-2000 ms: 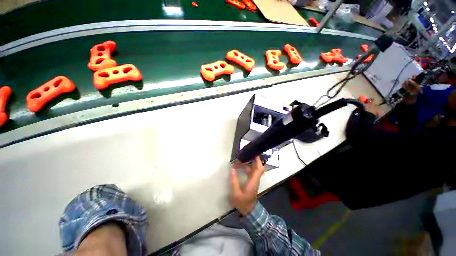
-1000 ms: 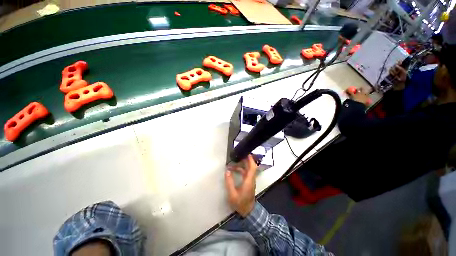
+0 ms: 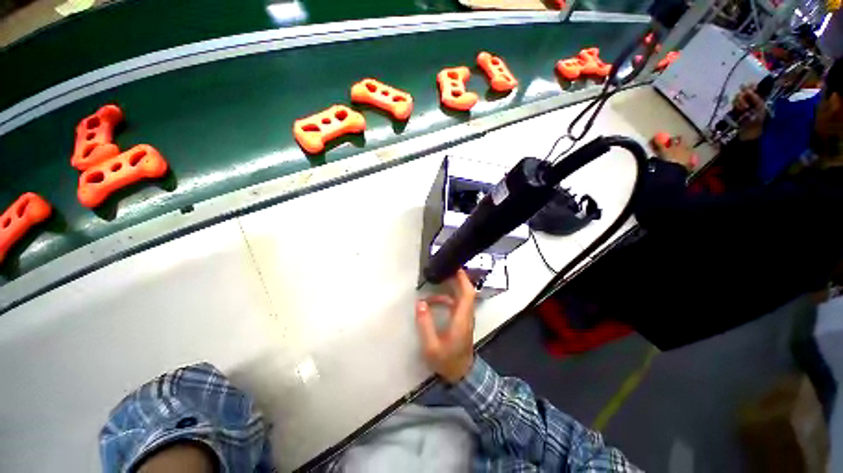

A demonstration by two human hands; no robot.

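Observation:
A black electric screwdriver [image 3: 490, 220] hangs tilted over the screw feeder [image 3: 453, 196], its narrow end low at the left. My right hand [image 3: 450, 333] is at that end, with a raised finger touching or just beside it. The thumb and other fingers are curled with a gap between them; whether they pinch anything small is too small to tell. My left hand is out of the picture; only the plaid sleeve and a bit of bare wrist or forearm show at the lower left edge.
Several orange controller-shaped housings [image 3: 330, 127] lie on the green conveyor [image 3: 231, 125] beyond the white bench [image 3: 342, 249]. A black cord [image 3: 638, 175] curves from the driver's rear. A black bundle [image 3: 566, 212] lies beside the feeder. Another person [image 3: 730, 249] works at the right.
The view has shifted, so the conveyor and housings appear farther left and higher. The driver's cord has swung out into a wide curve. My right hand stays at the driver's narrow end.

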